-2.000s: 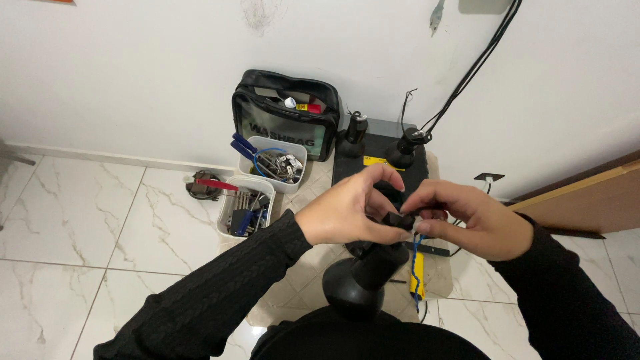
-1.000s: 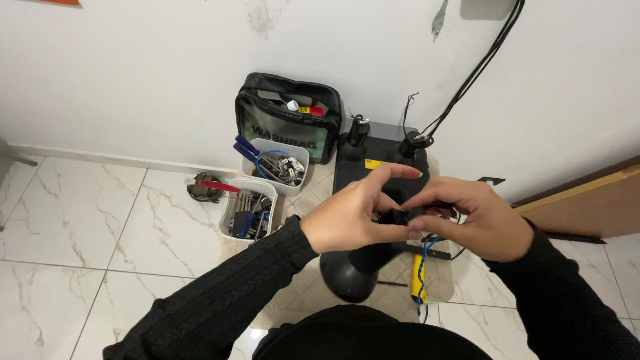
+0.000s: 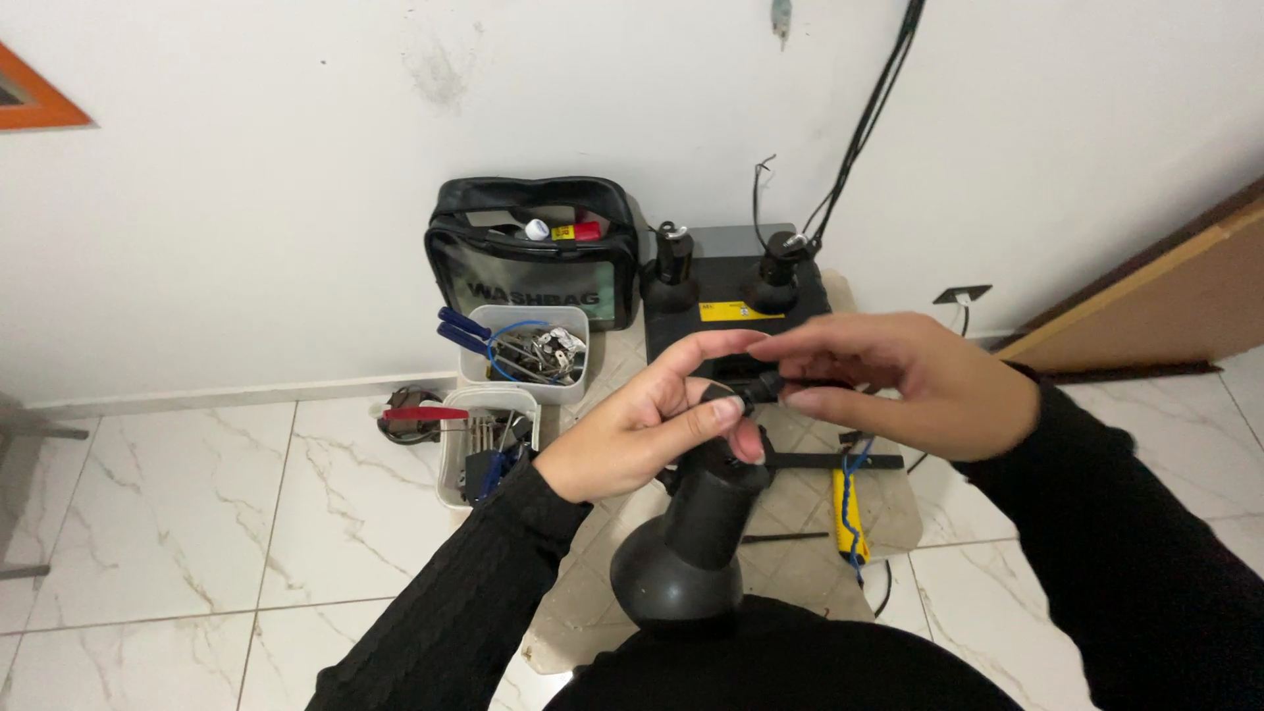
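Note:
My left hand [image 3: 657,420] pinches a small black ribbed fitting [image 3: 758,389] between thumb and fingers. My right hand [image 3: 879,385] is at the fitting's right end, thumb and fingers around a dark cable or part that they mostly hide. Below my left hand a black lamp-like housing [image 3: 706,513] with a rounded end leans near my body. Two similar black housings [image 3: 673,267] [image 3: 776,276] stand on a black case [image 3: 736,331] behind my hands. A yellow-handled tool [image 3: 847,513] with a twisted blue wire [image 3: 855,499] lies to the right.
Two plastic tubs [image 3: 583,390] [image 3: 449,489] hold screwdrivers, metal parts and tools at the left. Behind them a black washbag [image 3: 533,257] rests against the wall. Black cables [image 3: 869,118] hang down at the upper right, near a wall outlet [image 3: 963,294]. A wooden panel [image 3: 1155,286] is at the far right.
My right hand's fingers have spread and shifted at the fitting, showing more of it. My left hand still holds it. The view has moved a little.

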